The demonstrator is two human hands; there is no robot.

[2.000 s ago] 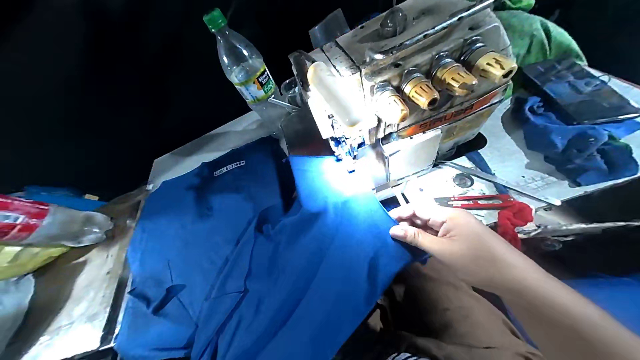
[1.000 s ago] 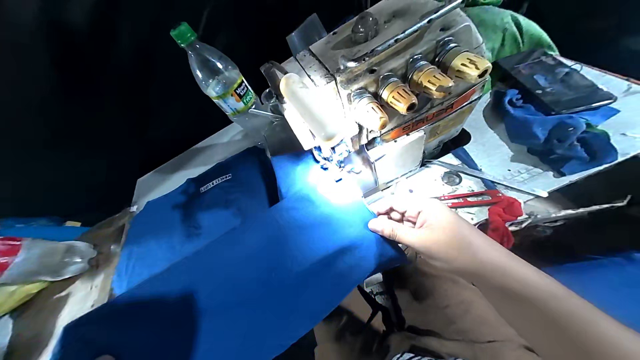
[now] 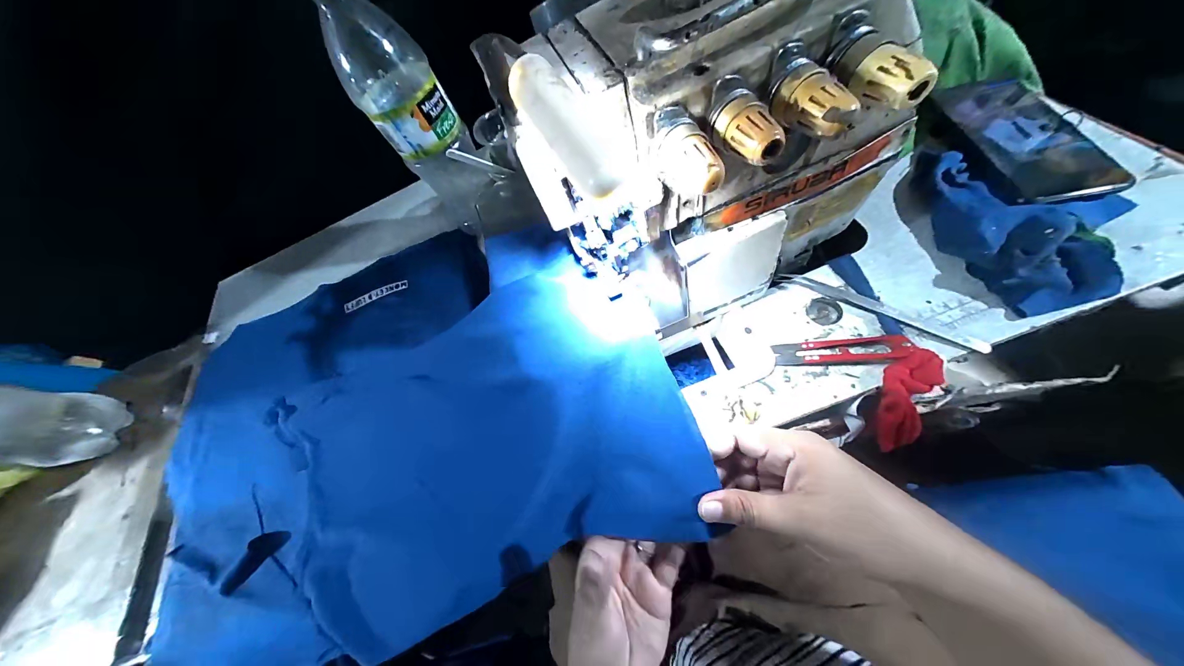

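Blue fabric (image 3: 444, 425) lies spread over the sewing table, its upper part under the lit needle area of a Siruba overlock sewing machine (image 3: 740, 120). My right hand (image 3: 777, 481) pinches the fabric's right edge near the lower corner, thumb on top. Just left of it, my left hand (image 3: 629, 583) is at the lower edge, palm up, its fingertips partly hidden beneath the cloth; whether it grips the cloth is unclear. Red-handled thread snips (image 3: 842, 350) lie on the table right of the needle area, touching a red cloth scrap (image 3: 906, 398).
A plastic bottle (image 3: 398, 92) stands behind the table's left part. At the right, a smartphone (image 3: 1031, 139) lies by a crumpled blue cloth (image 3: 1027, 240), with green fabric (image 3: 976, 42) behind. Another clear plastic bottle (image 3: 60, 425) is at far left. More blue fabric (image 3: 1073, 546) lies lower right.
My left hand has come into clear view at the fabric's lower edge. The fabric's lower left part, smooth a second ago, now lies differently, with folds. My right hand stays at the right edge.
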